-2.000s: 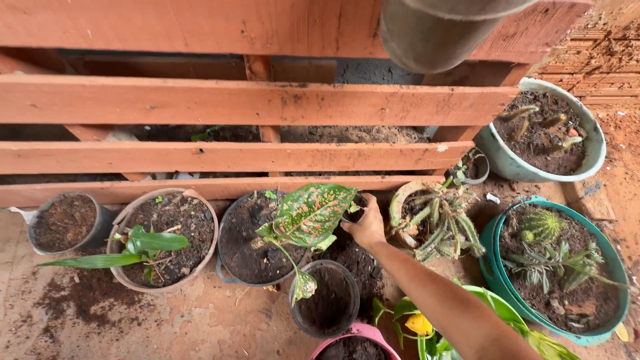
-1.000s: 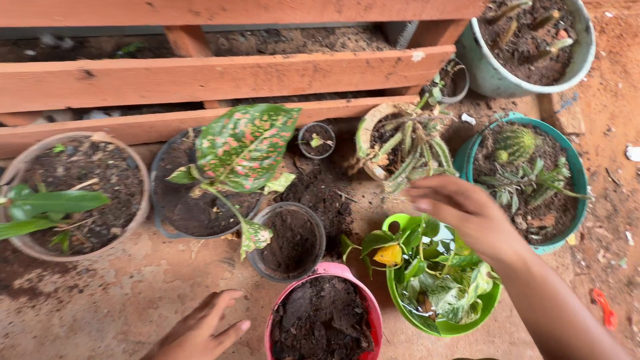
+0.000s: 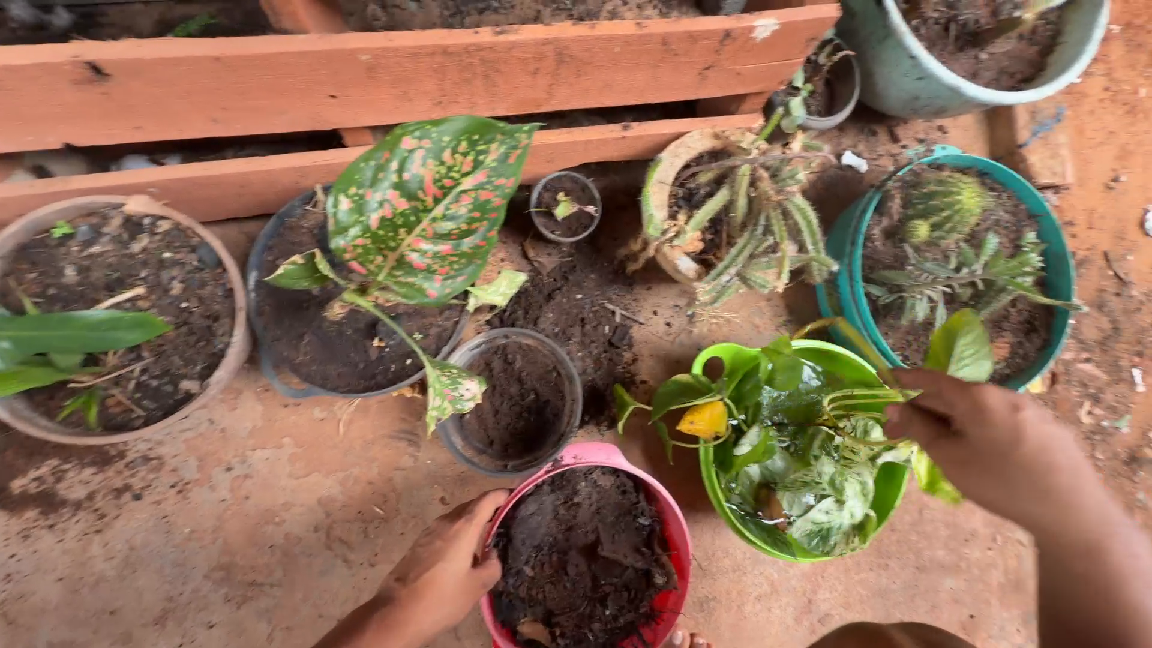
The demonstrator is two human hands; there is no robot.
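My left hand [image 3: 450, 562] rests against the left rim of a pink pot [image 3: 677, 531] filled with dark soil, thumb at the rim. On the right, my right hand [image 3: 981, 436] pinches a leafy vine stem [image 3: 855, 396] above the edge of a lime-green bucket [image 3: 715, 504]. That bucket holds water and cut leafy vines, some variegated, with one yellow leaf [image 3: 704, 419]. Between the pink pot and a plant with a large pink-spotted leaf [image 3: 432, 211] stands a clear plastic pot of soil [image 3: 517, 400].
Along a slatted orange wooden planter [image 3: 405, 81] stand a tiny pot with a seedling [image 3: 565, 207], a trailing cactus [image 3: 738, 216], and a brown pot [image 3: 236, 351] at left. A teal pot of succulents [image 3: 1062, 270] is at right. Loose soil [image 3: 576, 310] lies on the ground.
My right hand has gone from beside the tiny pot's place to the green bucket and taken hold of a vine stem. My left hand has come to the pink pot's rim. The view has shifted.
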